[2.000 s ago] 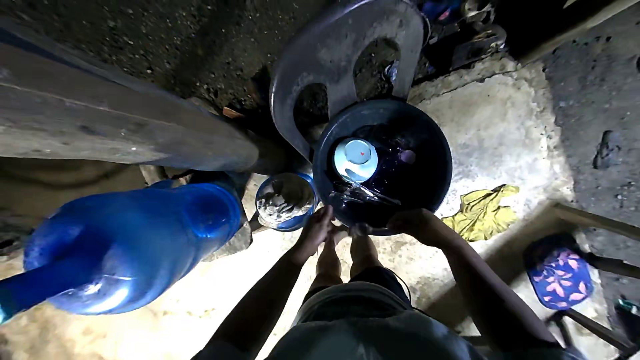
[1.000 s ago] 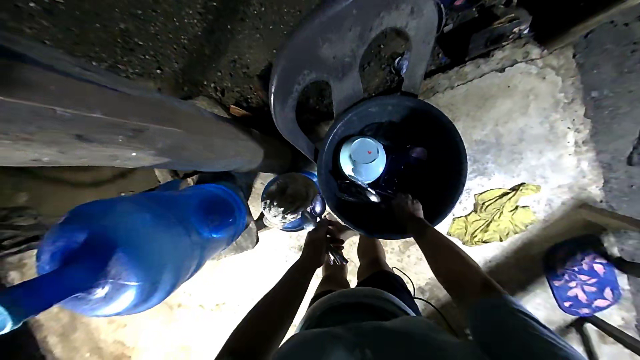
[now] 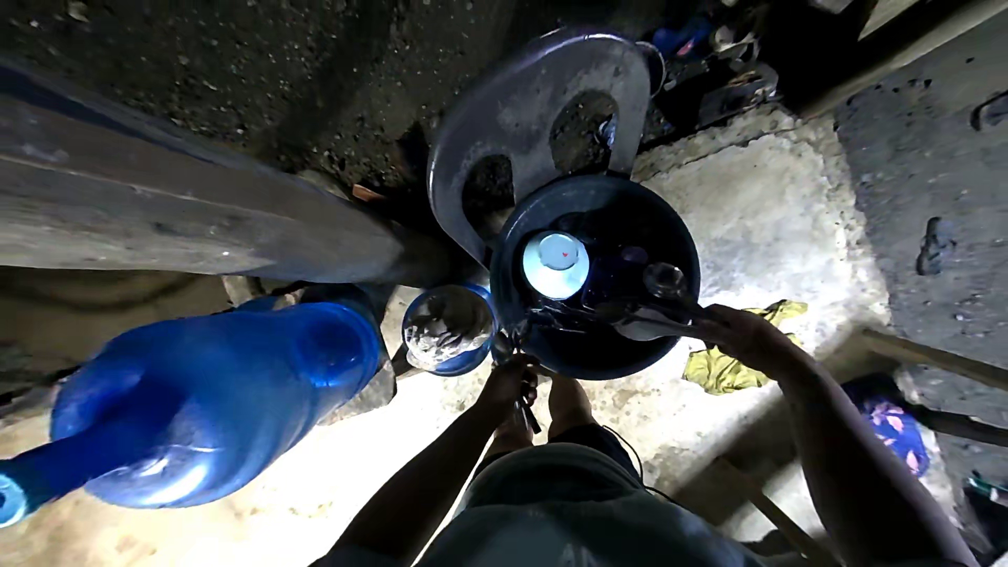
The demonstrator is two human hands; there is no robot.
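Note:
A dark round basin (image 3: 512,236) stands in front of me against a grey plastic chair back (image 3: 539,102). A white bowl or cup (image 3: 556,265) is inside it at the left, with several thin shiny utensils beside it. My left hand (image 3: 512,386) is closed on a bunch of metal utensils, likely spoons, just outside the basin's lower left rim. My right hand (image 3: 740,335) holds the handles of large spoons or ladles (image 3: 646,323) over the basin's right side. A blue container (image 3: 465,362) with whitish, crumpled-looking contents sits left of the basin. Dark contents hide the basin's bottom.
A big blue water bottle (image 3: 228,402) lies at the left below a thick wooden beam (image 3: 205,213). A yellow cloth (image 3: 728,370) lies on the concrete at the right, near a floral-patterned dark blue item (image 3: 898,429) and wooden bars. Dark gravelly ground lies beyond.
My right hand has moved from inside the basin to its right rim, now with large spoons or ladles in it. My left hand, at the rim two seconds ago, came to hold utensils beside it.

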